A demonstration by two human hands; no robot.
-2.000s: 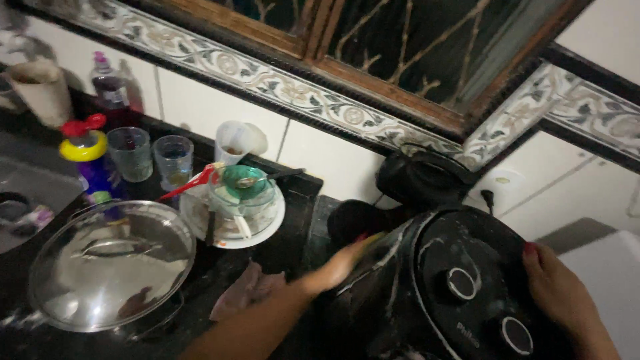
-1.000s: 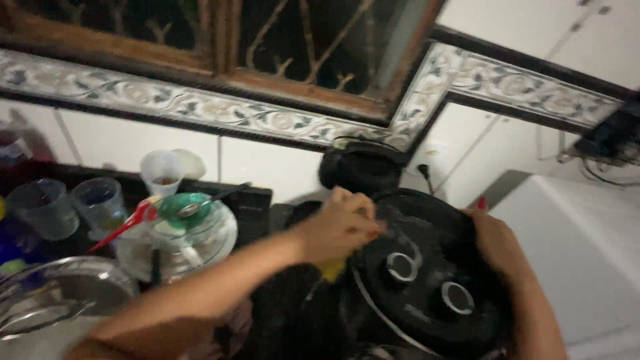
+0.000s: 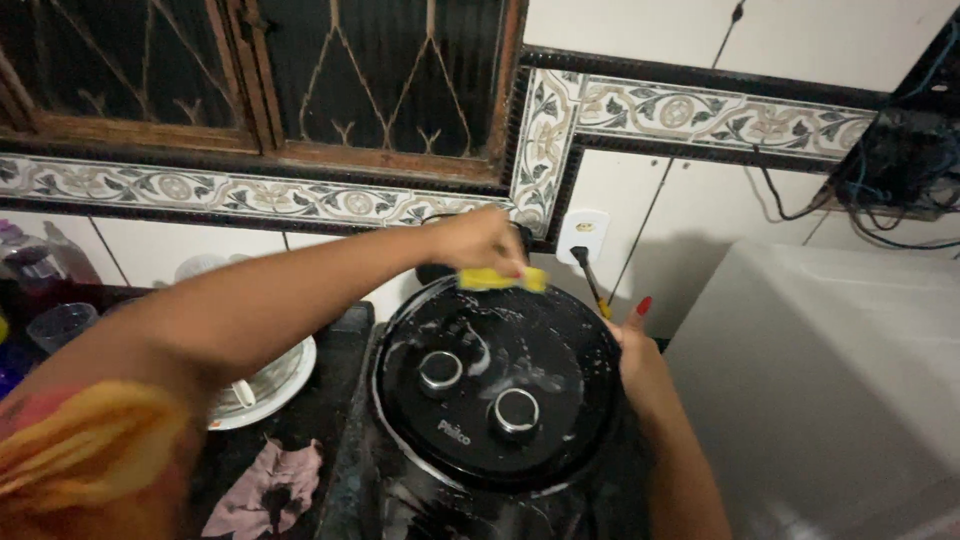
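Note:
A black Philco air fryer (image 3: 555, 360) stands on the dark counter, its round top with two ringed knobs facing me and streaked with whitish suds. My left hand (image 3: 484, 240) holds a yellow sponge (image 3: 499, 280) against the far edge of that top; the sponge is blurred. At the right side of the appliance, my right hand (image 3: 637, 352) rests with its palm and fingers against the body, the thumb with a red nail raised. Behind my left hand a black object (image 3: 431, 274) is mostly hidden.
Left of the air fryer lie a pink cloth (image 3: 274, 484) and a white plate (image 3: 300, 367), with a plastic cup (image 3: 64, 326) farther left. A plug sits in the wall outlet (image 3: 585, 229). A large white appliance (image 3: 817, 375) stands at the right.
My left hand has moved with the sponge from the air fryer's left side onto the far edge of its top. My right hand stays at the right side. The view has shifted right.

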